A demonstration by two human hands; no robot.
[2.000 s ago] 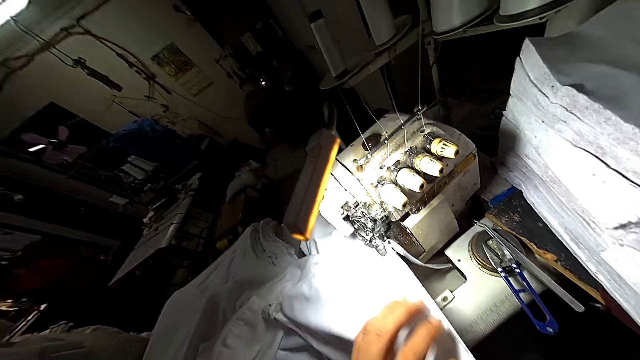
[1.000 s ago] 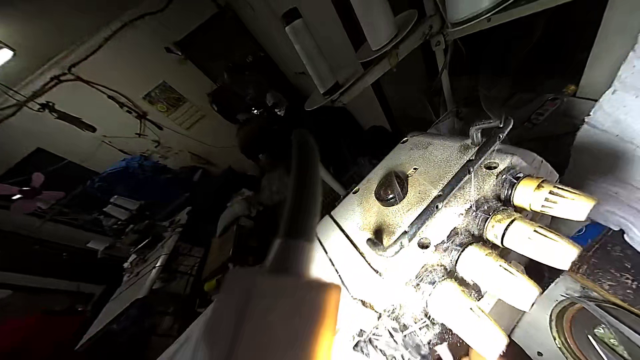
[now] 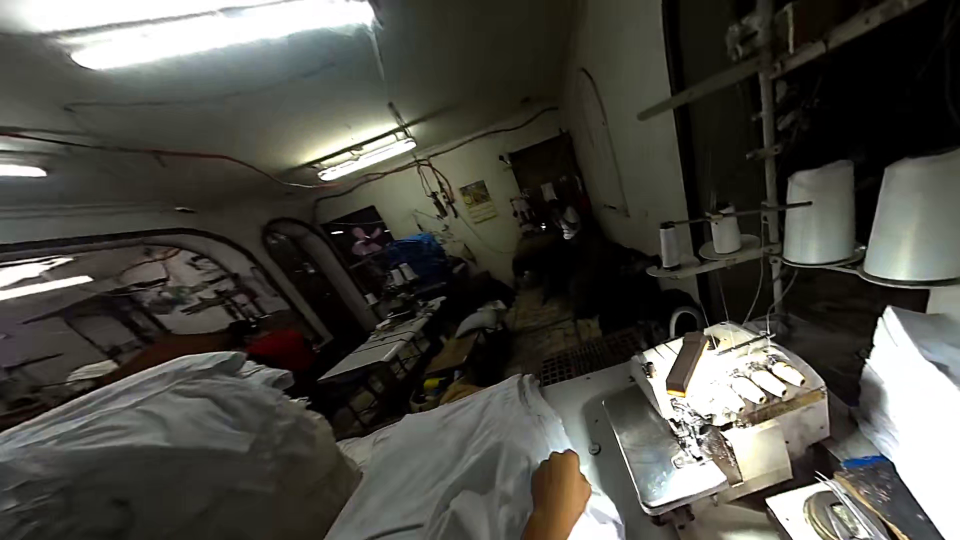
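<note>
White cloth (image 3: 465,457) spreads over the lower middle of the view, at the left side of the machine table. My left hand (image 3: 559,487) is closed on its right edge, with the knuckles up. Right of the hand stands an overlock sewing machine (image 3: 772,420), its metal cloth plate (image 3: 651,450) bare and brightly lit. Several cream tension knobs (image 3: 750,388) line its front. A dark bar with an orange end (image 3: 686,365) slants above it. My right hand is out of view.
A large heap of white cloth (image 3: 180,450) fills the lower left. Thread cones (image 3: 819,214) stand on a rack above the machine. Stacked white fabric (image 3: 911,412) rises at the right edge, near metal tools (image 3: 855,502). Another worktable (image 3: 382,349) stands farther back.
The view has swung left and drawn back from the machine. The white cloth is now left of the cloth plate; two seconds ago it reached close to the needle area.
</note>
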